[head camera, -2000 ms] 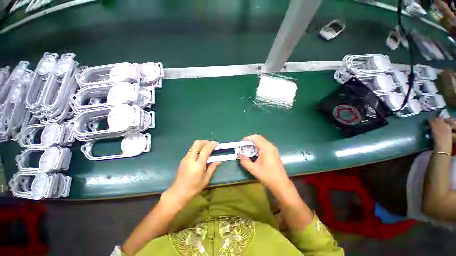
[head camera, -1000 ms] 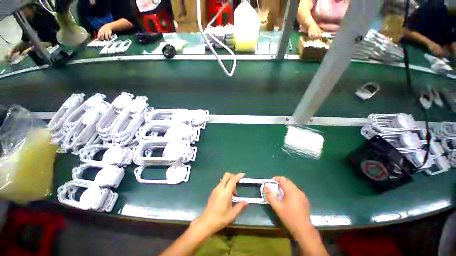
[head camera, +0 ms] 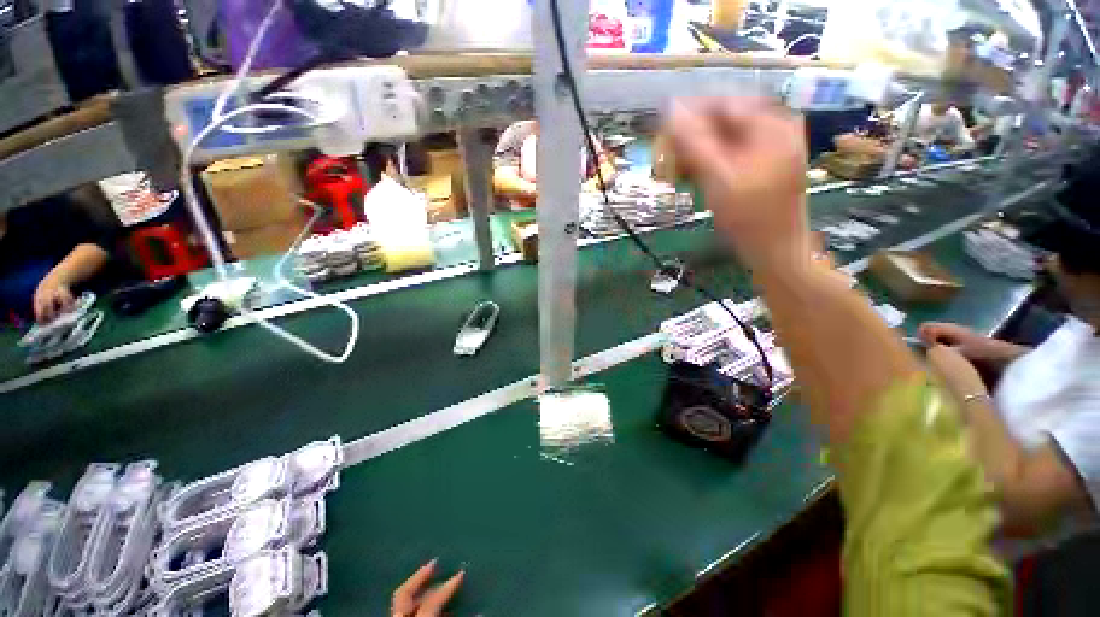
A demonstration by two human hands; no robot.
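My right hand (head camera: 736, 151) is raised high at the upper right, above the far rail. It is blurred, its fingers look curled, and I cannot tell whether it holds anything. Only a few fingers of my left hand (head camera: 428, 593) show at the bottom edge. They are apart with nothing visible between them; the rest is cut off. The frame held earlier is not in view. Stacked white frames (head camera: 247, 530) lie at lower left. A pile of thin white strips (head camera: 575, 418) lies by the foot of the grey metal post (head camera: 557, 229).
A black pouch (head camera: 714, 410) lies in front of more white frames (head camera: 706, 338) at right. A single white frame (head camera: 478, 329) lies beyond the rail. A black cord (head camera: 627, 223) and white cable (head camera: 326, 350) hang in view. A person's arms (head camera: 971, 374) are at right; others sit across.
The view has lifted and turned right. My right hand has left the white frame and risen to the upper right. My left hand is now mostly out of view, with no frame visible at its fingertips.
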